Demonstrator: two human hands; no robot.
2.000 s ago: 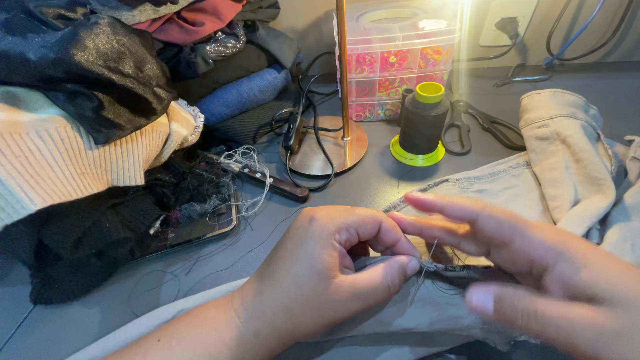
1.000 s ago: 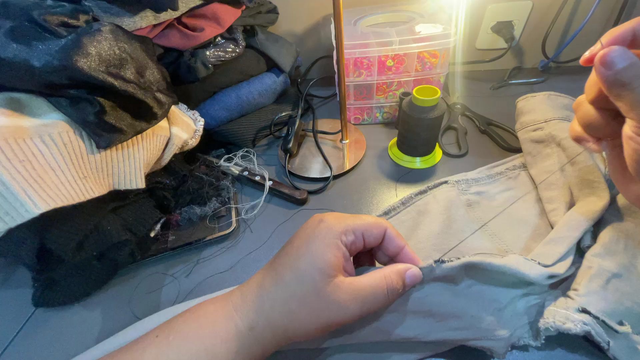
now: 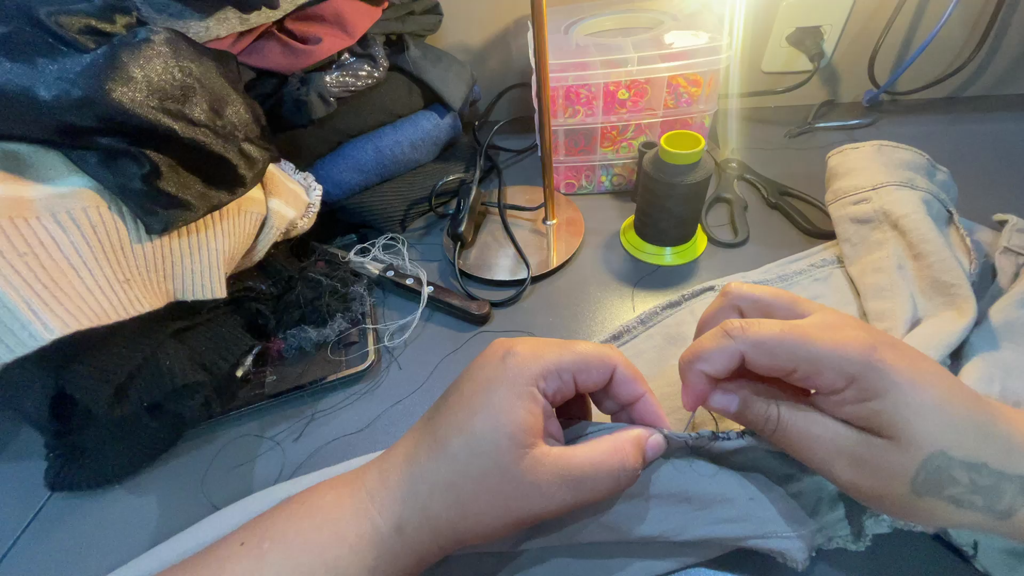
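Thumb and index finger of my left hand (image 3: 552,424) pinch the edge of a pale denim garment (image 3: 688,504) at its seam. Just to the right, my right hand (image 3: 800,376) holds a thin sewing needle (image 3: 690,419) between thumb and fingertips, its tip down at the same seam. Dark thread (image 3: 714,418) loops beside the needle, and dark stitches run along the fabric edge under the right fingers. Part of the garment lies beyond the hands, with a folded section (image 3: 888,232) at the right. The needle's upper part is hidden by the fingers.
A dark thread spool (image 3: 674,200) stands behind the hands, near black-handled scissors (image 3: 768,196), a lamp base (image 3: 520,240) and a clear bead-type box (image 3: 632,104). A wooden-handled knife (image 3: 432,294) lies beside a clothes pile (image 3: 144,128) at the left.
My right hand was raised at the upper right one second ago and has come down to the seam beside my left hand, which keeps its pinch on the fabric.
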